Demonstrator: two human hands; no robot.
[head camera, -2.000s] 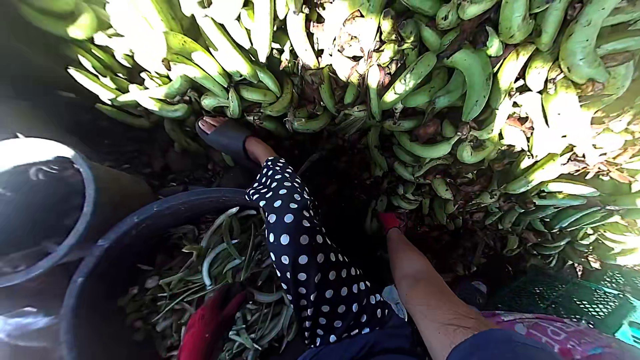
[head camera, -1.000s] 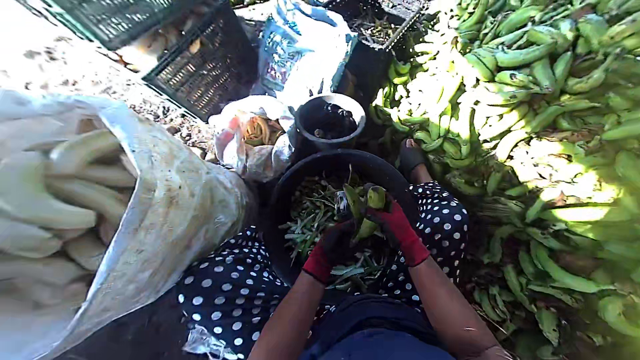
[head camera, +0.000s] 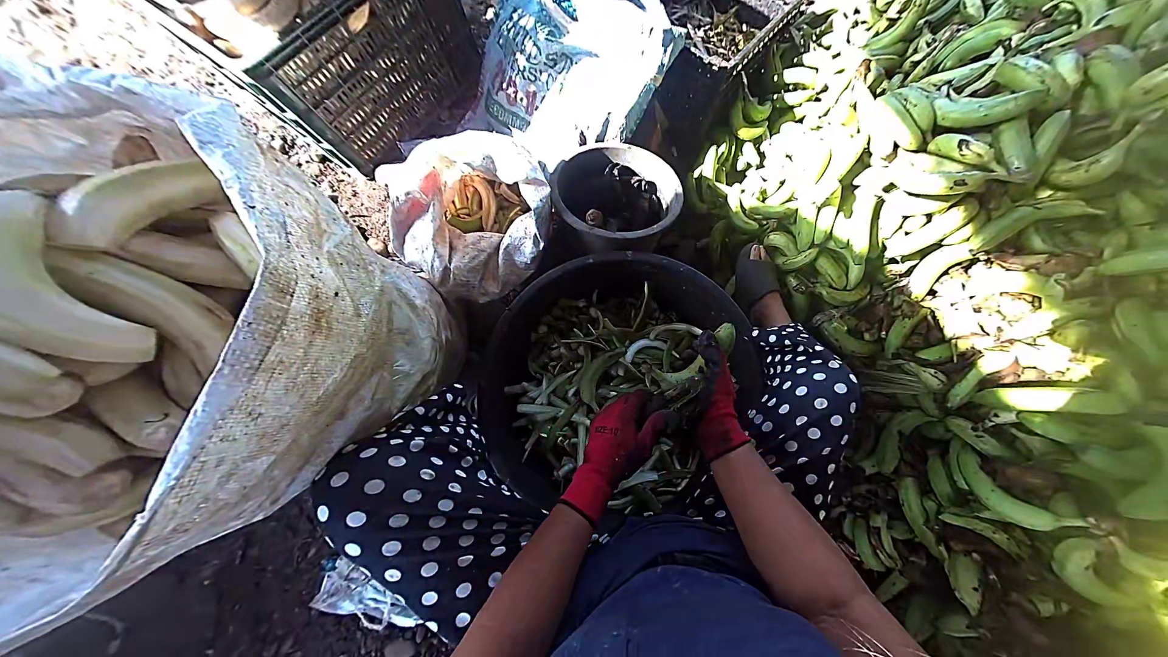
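Both hands wear red gloves with dark palms and work above a black tub (head camera: 625, 265) between my knees. My right hand (head camera: 716, 397) is closed around a green plantain (head camera: 724, 338), whose tip shows above the fingers. Just left of it, my left hand (head camera: 620, 443) is low over the tub, its thumb toward the right hand; its fingertips are partly hidden, so whether it grips anything is unclear. Long green peel strips (head camera: 566, 365) fill the tub under both hands.
A large woven sack (head camera: 319, 347) of peeled plantains (head camera: 128, 283) stands at left. Beyond the tub are a grey bucket (head camera: 613, 239), a white bag (head camera: 474, 251) of peels and a dark plastic crate (head camera: 374, 82). Green plantains (head camera: 958, 173) are heaped at right.
The view has swung far left from the heap since two seconds ago. Compared with one second ago, the hands are lower over the tub and the left hand is apart from the plantain it was touching.
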